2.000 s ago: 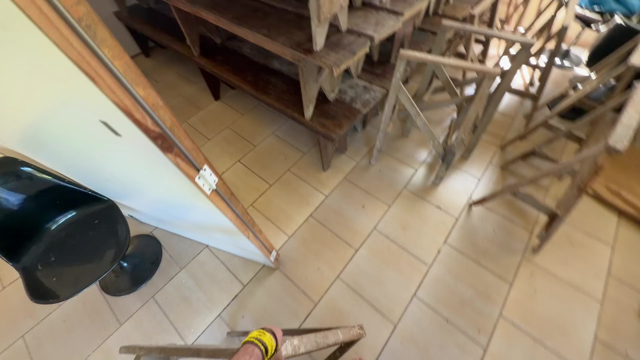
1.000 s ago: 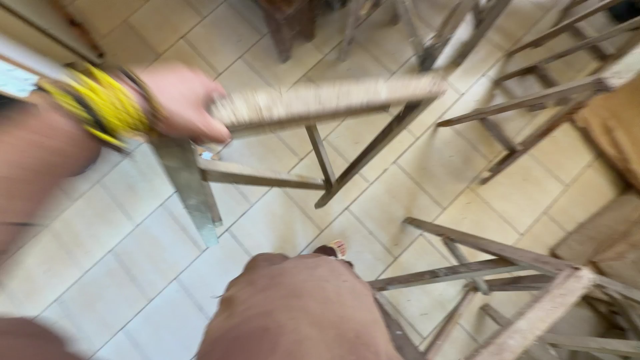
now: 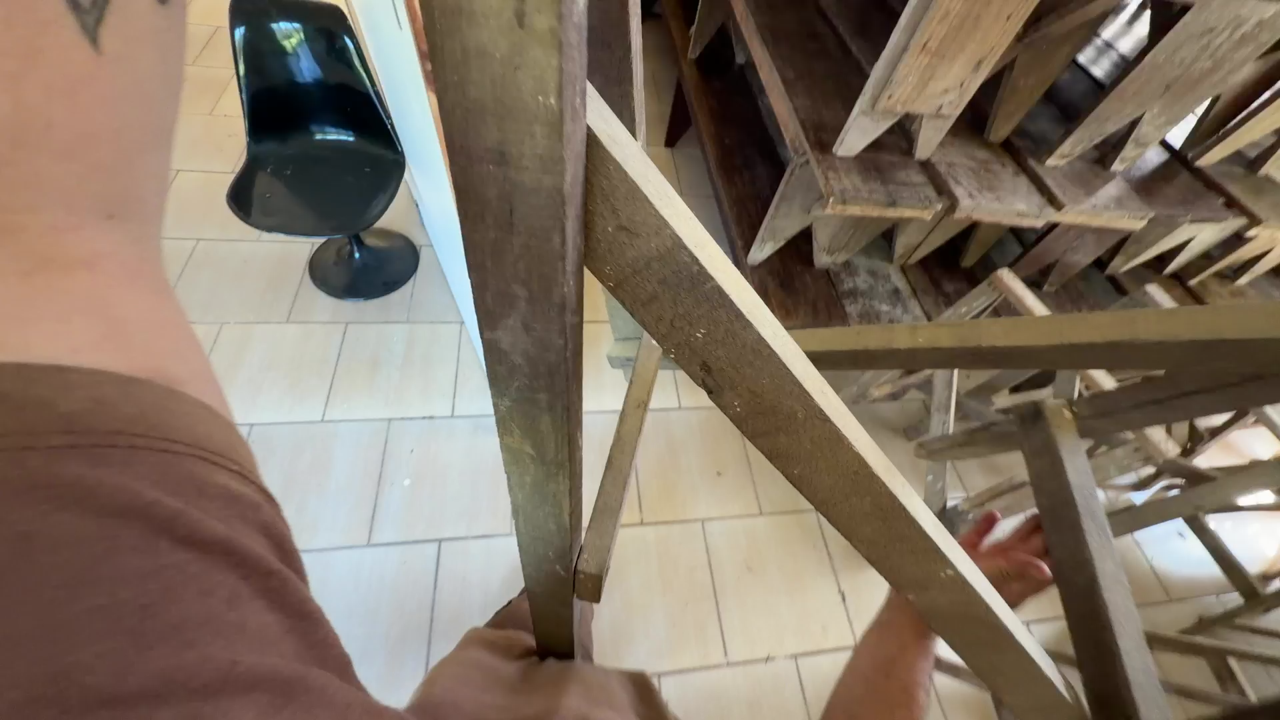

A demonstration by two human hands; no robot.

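A wooden trestle rises close in front of me, with a wide upright leg and a diagonal board slanting down to the right. At the bottom centre my left hand is closed around the lower end of the upright leg; part of it is blurred and cut off by the frame edge. My right hand is at the lower right, beyond the diagonal board and beside another wooden leg. Its fingers are spread, and the board hides part of the wrist.
A black pedestal chair stands on the tiled floor at the upper left, beside a white panel. Stacked wooden benches fill the upper right. More wooden frames crowd the right side. Brown cloth and bare skin occupy the left edge.
One second ago a hand with yellow wristbands held a trestle's top bar; now wooden members stand large and close across the view. The right hand has come into sight. The view has turned strongly.
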